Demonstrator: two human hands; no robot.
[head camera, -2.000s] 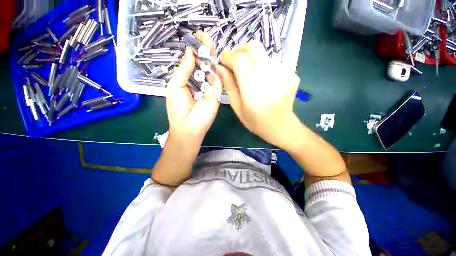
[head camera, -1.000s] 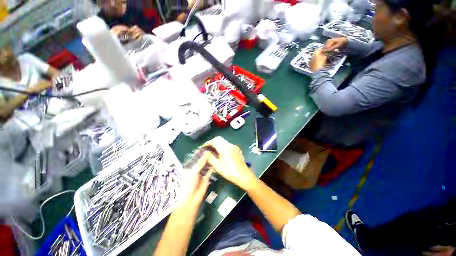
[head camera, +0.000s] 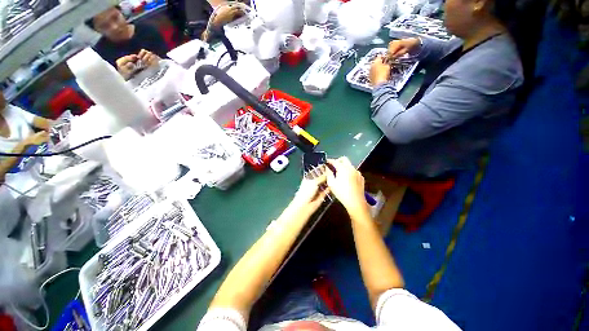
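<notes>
My left hand (head camera: 312, 189) is near the bench's front edge and holds several metal cylinders (head camera: 315, 172) side by side, their ends up. My right hand (head camera: 347, 183) is against them on the right, its fingers bent at the cylinders. Whether it grips one is too small to tell. The end of the black flexible arm (head camera: 258, 103), with a yellow label, is just beyond the cylinders. The large white tray (head camera: 208, 242), heaped with cylinders, is at lower left.
Red bins (head camera: 302, 117) and a small white case (head camera: 279, 163) lie beyond my hands. A clear plastic box (head camera: 226, 173) is left of them. The blue tray (head camera: 66, 318) shows at the lower left edge. A person in grey (head camera: 445, 97) works at upper right; others sit across the bench.
The view has swung right along the bench. Both hands have moved from in front of the white tray to near the black arm's end, with cylinders still in my left hand.
</notes>
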